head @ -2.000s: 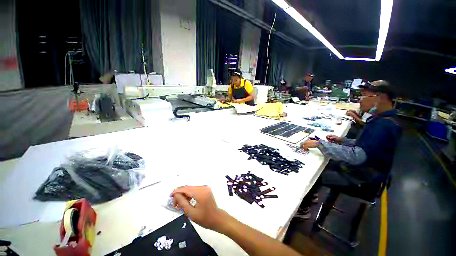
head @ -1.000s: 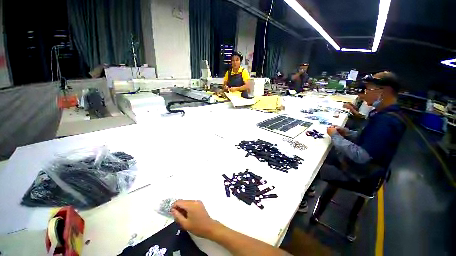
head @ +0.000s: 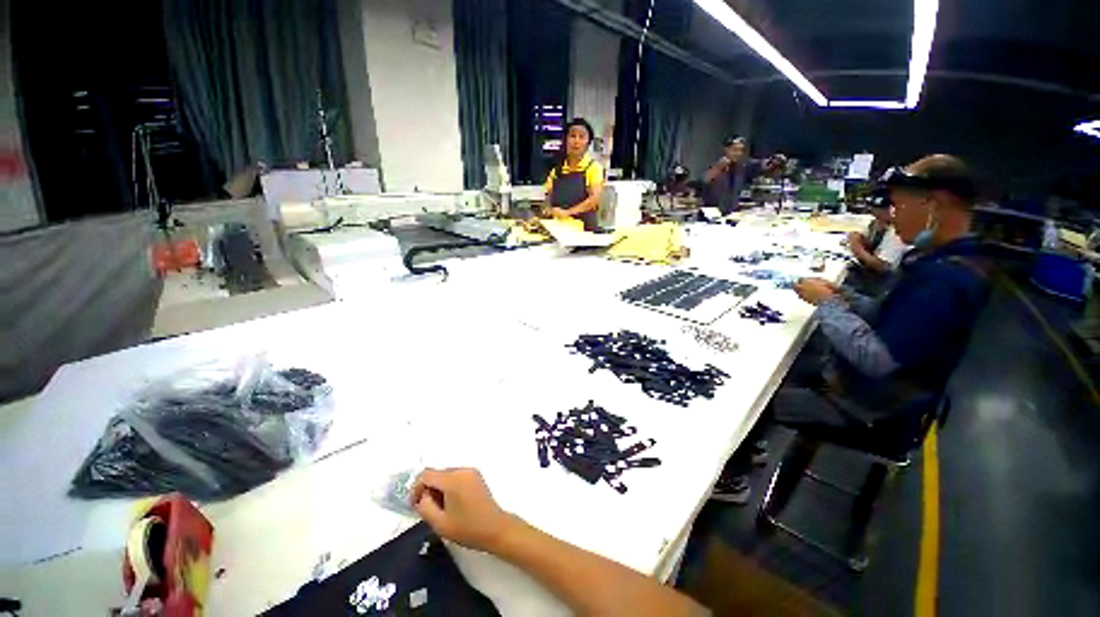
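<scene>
My right hand is at the bottom centre, fingers curled, fingertips against a small clear bag or heap of silvery-grey hardware. Whether it grips anything is hidden. My left hand is not in view. The black mat is cut off by the bottom edge. Small white-silver pieces and a single grey square lie on it. Two heaps of short black straps flecked with white lie to the right, one nearer and one farther.
A red tape dispenser stands left of the mat. A large clear bag of dark parts lies behind it. A board with dark strips lies farther along the white table. A seated person works at the right edge; others are farther back.
The white piece seen at my right hand two seconds ago no longer shows. The hand stays by the small hardware bag. The view has shifted slightly. The seated person's hands have moved away from the board.
</scene>
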